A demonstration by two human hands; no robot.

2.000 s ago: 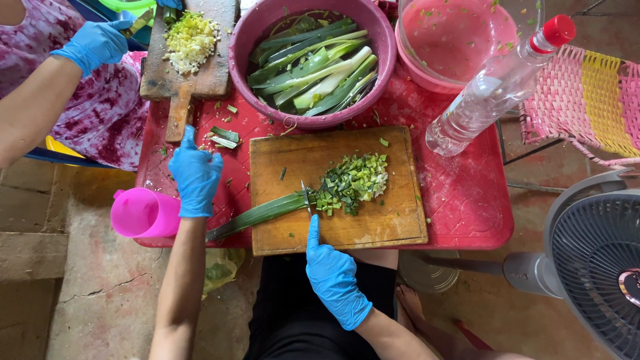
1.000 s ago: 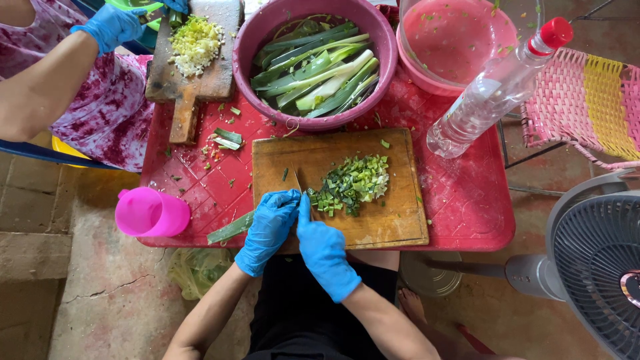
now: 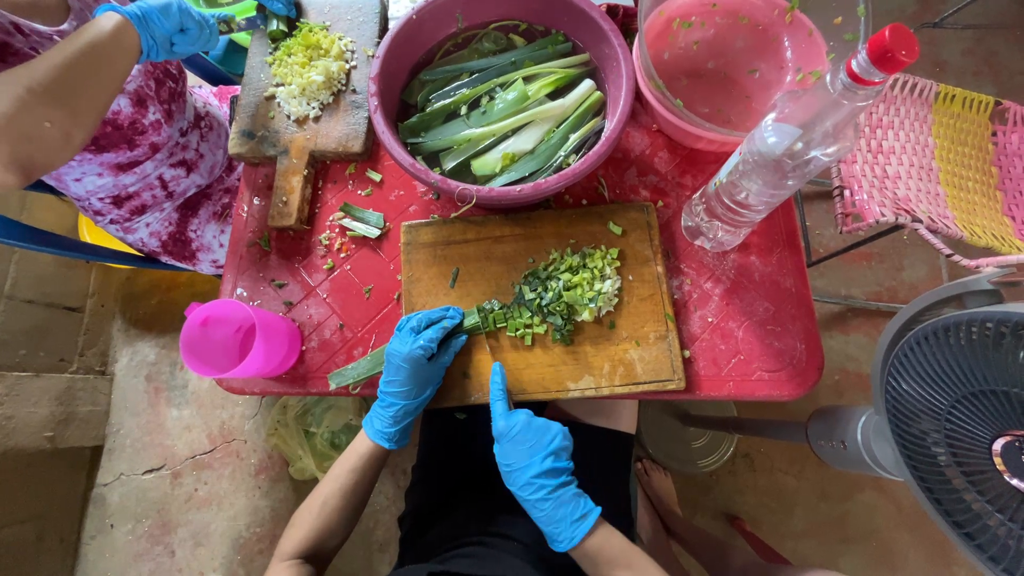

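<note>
In a blue glove, my left hand (image 3: 418, 374) grips a long green leek leaf (image 3: 359, 369) at the left edge of a wooden cutting board (image 3: 576, 376). My right hand (image 3: 538, 468), gloved too, holds a knife (image 3: 490, 352), its index finger stretched along the blade's back; the handle is hidden in the palm. The blade stands against the leaf, just right of my left fingers. Chopped green pieces (image 3: 572, 292) lie in a heap on the board, right of the blade. Behind the board, leek stalks (image 3: 512, 120) lie in water in a purple basin (image 3: 384, 96).
At the upper left a co-worker's gloved hand (image 3: 172, 30) is by a paddle-shaped board (image 3: 260, 132) with chopped pieces. A pink cup (image 3: 240, 339) stands at the table's left edge. Right are a clear plastic bottle (image 3: 760, 176), a pink basin (image 3: 732, 64), a woven chair (image 3: 944, 168) and a fan (image 3: 960, 416).
My left hand was off the board, then came to the leaf beside the knife. My right hand stays at the knife. The co-worker's hand has shifted.
</note>
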